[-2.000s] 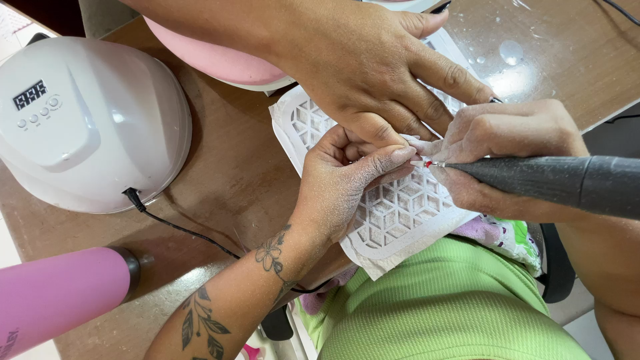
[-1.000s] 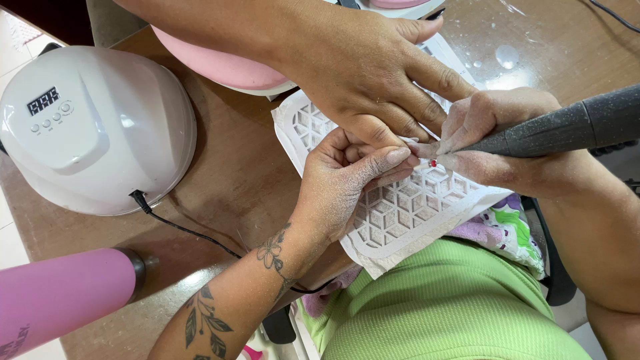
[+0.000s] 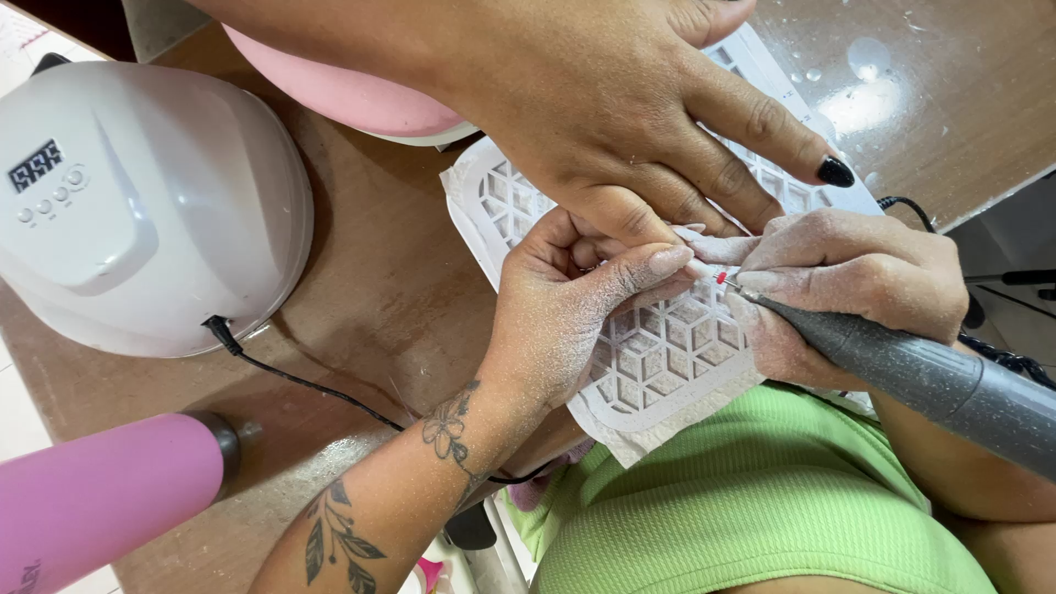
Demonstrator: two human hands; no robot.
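Observation:
White dust coats my left hand (image 3: 569, 297), which pinches the little finger of another person's hand (image 3: 610, 115) between thumb and fingers. My right hand (image 3: 858, 289) grips a grey electric nail drill (image 3: 907, 355) like a pen. The drill's red-banded bit (image 3: 722, 278) is at the tip of that little finger; whether it touches the nail is too small to tell. The other person's hand lies palm down, with a black nail showing on one finger. Beneath the hands is a white dust collector with a geometric grille (image 3: 660, 346), with a paper towel (image 3: 635, 445) under its edge.
A white nail lamp (image 3: 157, 206) with a lit display stands at the left, its black cable (image 3: 322, 392) crossing the wooden table (image 3: 379, 289). A pink bottle (image 3: 107, 495) lies lower left in view. A pink rounded object (image 3: 355, 82) sits behind the other person's forearm.
My right hand and the drill have shifted slightly around the held fingertip. My left hand keeps its pinch, and the other person's hand stays in about the same place.

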